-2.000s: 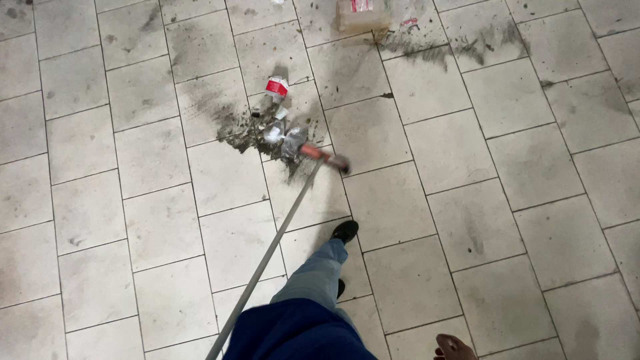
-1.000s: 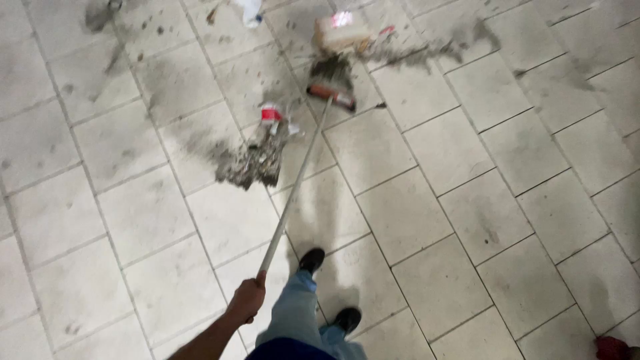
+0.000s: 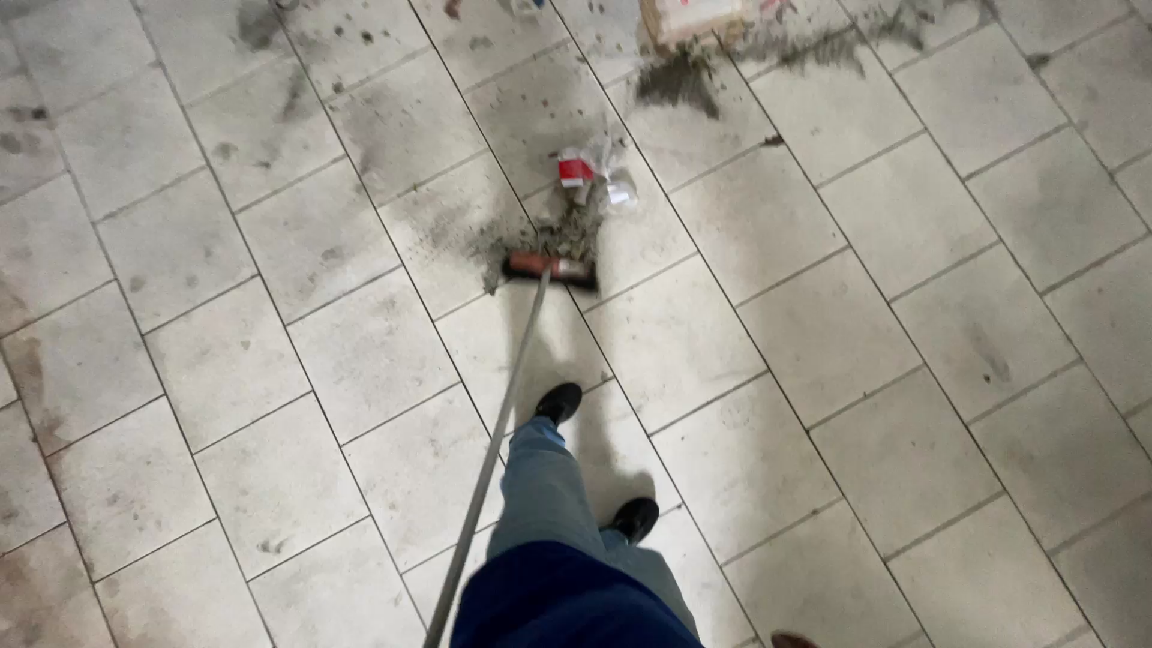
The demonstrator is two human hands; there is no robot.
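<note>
A push broom's reddish-brown head with dark bristles (image 3: 551,268) rests on the tiled floor, slightly blurred, against the near side of a heap of dark grey dirt (image 3: 569,230). Just beyond the heap lie a red and white packet (image 3: 574,171) and crumpled clear plastic (image 3: 619,191). The pale broom handle (image 3: 490,441) runs down past my legs and leaves the view at the bottom. My left hand is out of view there. At the bottom edge, right of my blue top, a small brown shape, perhaps part of my right hand (image 3: 794,640), shows; its fingers cannot be made out.
At the top is a pale box or package (image 3: 693,20), cut off by the frame, with a dark dirt patch (image 3: 679,83) in front and a dirt streak (image 3: 837,47) to its right. My black shoes (image 3: 560,402) stand on the tiles, near side of the broom head.
The broom head has moved from near the package back to the grey heap, which sits closer around the red and white packet. My left hand, seen on the handle one second ago, has left the view.
</note>
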